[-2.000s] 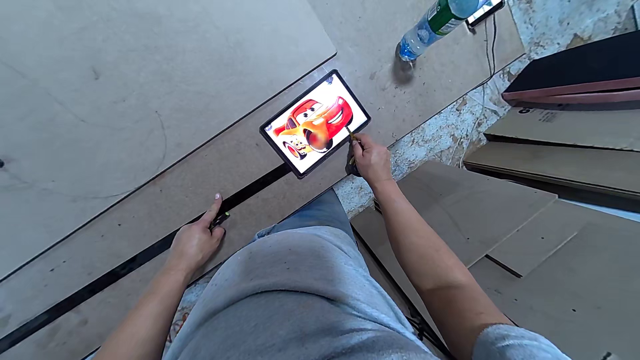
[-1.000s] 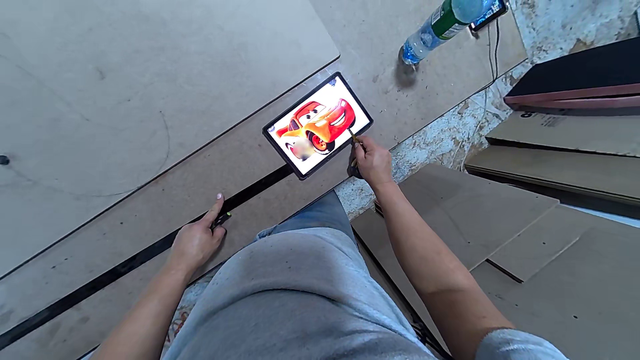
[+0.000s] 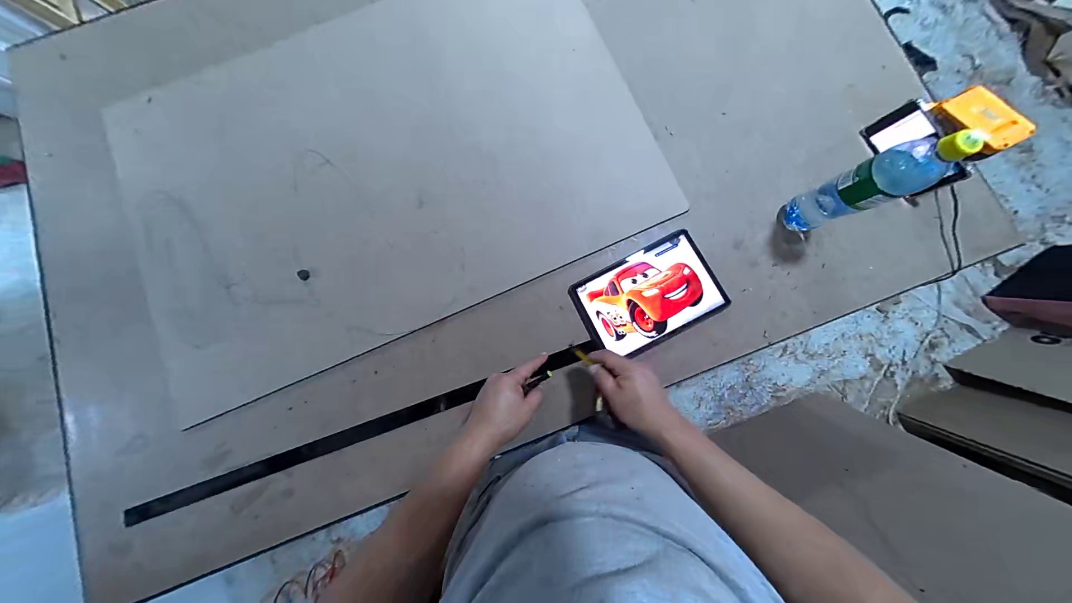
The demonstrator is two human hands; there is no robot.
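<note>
A tablet (image 3: 651, 295) lies on the board-topped table, its screen showing a red cartoon car. A long black flat strip (image 3: 327, 452) runs from the tablet's lower left corner toward the far left. My left hand (image 3: 505, 406) is at the strip's near edge, closed on a small dark, pen-like tool (image 3: 538, 381) with a light tip. Just below the tablet is my right hand (image 3: 632, 392), holding a thin yellow tool (image 3: 584, 357), perhaps a pencil, whose tip is over the strip's end. What else the right palm holds is hidden.
A large thin panel (image 3: 402, 184) lies on the table (image 3: 754, 318) beyond the strip. At right stand a plastic bottle (image 3: 854, 184) with a yellow-green cap, a device with a lit screen (image 3: 909, 130) and a yellow case (image 3: 988, 117). Stacked boards (image 3: 888, 486) are at lower right.
My right hand has left the tablet's lower right edge and come beside my left hand at the strip. The view has shifted, showing more of the table.
</note>
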